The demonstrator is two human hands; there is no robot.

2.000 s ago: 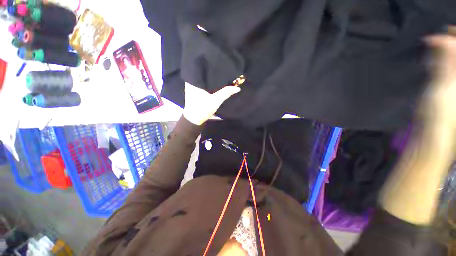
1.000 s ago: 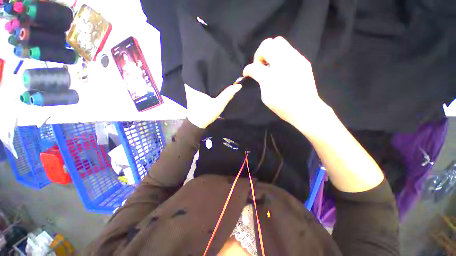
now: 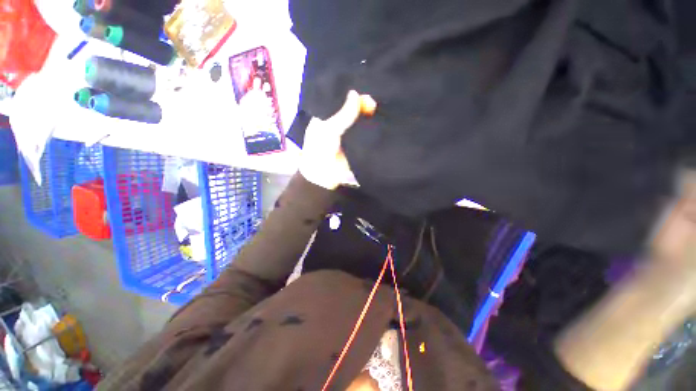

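A large black garment (image 3: 473, 114) covers the middle and right of the white table and hangs over its near edge. My left hand (image 3: 328, 149) grips the garment's left part, thumb and a fingertip showing at the cloth. No button shows clearly there. My right hand (image 3: 679, 221) is a blur at the right edge, partly cut off, with the forearm low over the garment; its fingers cannot be made out. No needle or thread can be seen. Small snips (image 3: 372, 231) lie on the dark cloth over the lap, at the end of a red cord (image 3: 359, 317).
Thread cones (image 3: 122, 79), a gold patterned box (image 3: 200, 30), a small dark disc (image 3: 216, 72) and a lit smartphone (image 3: 258, 103) are on the table at left. Blue baskets (image 3: 156, 229) stand below it. A blue bar (image 3: 504, 286) and purple cloth (image 3: 500, 374) are below right.
My right hand has moved from beside my left hand to the far right. The view has shifted, so the table items sit further right. My left hand stays at the garment.
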